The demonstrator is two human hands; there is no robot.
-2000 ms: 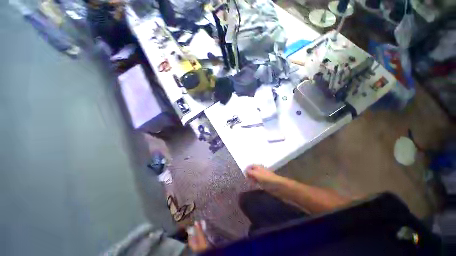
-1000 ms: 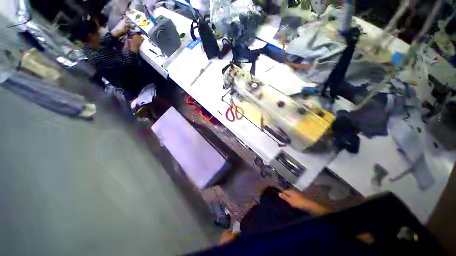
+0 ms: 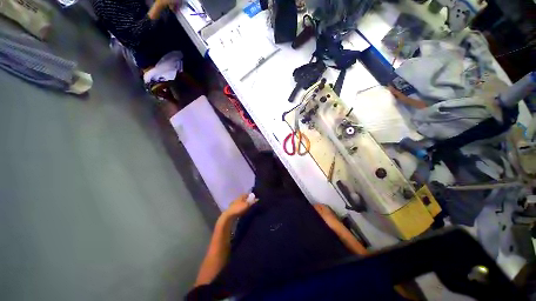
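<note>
My left hand (image 3: pixel 238 207) is over the end of a pale bench, with a small white piece (image 3: pixel 251 199) at its fingertips. My right hand (image 3: pixel 325 213) is at the front edge of the white sewing table (image 3: pixel 264 126); its fingers are partly hidden, and I cannot tell if it holds anything. The off-white sewing machine (image 3: pixel 367 159) lies across the table, beyond my right hand, with a yellow right end. Thread scissors (image 3: pixel 297 143) with one red and one orange loop lie beside the head. A thin brown-orange stick (image 3: pixel 332 169) lies right of them.
The pale lilac bench (image 3: pixel 211 150) stands left of the table. Grey-blue cloth (image 3: pixel 441 88) is heaped behind the machine. Dark crumpled items (image 3: pixel 335 53) lie left of the needle end. Another person's sleeve (image 3: pixel 126 23) shows at top left. Striped cloth (image 3: pixel 38 62) is at far left.
The view has moved closer to the machine and bench. My left hand has come up from the bottom edge to the bench end. My right hand has moved to the table's front edge.
</note>
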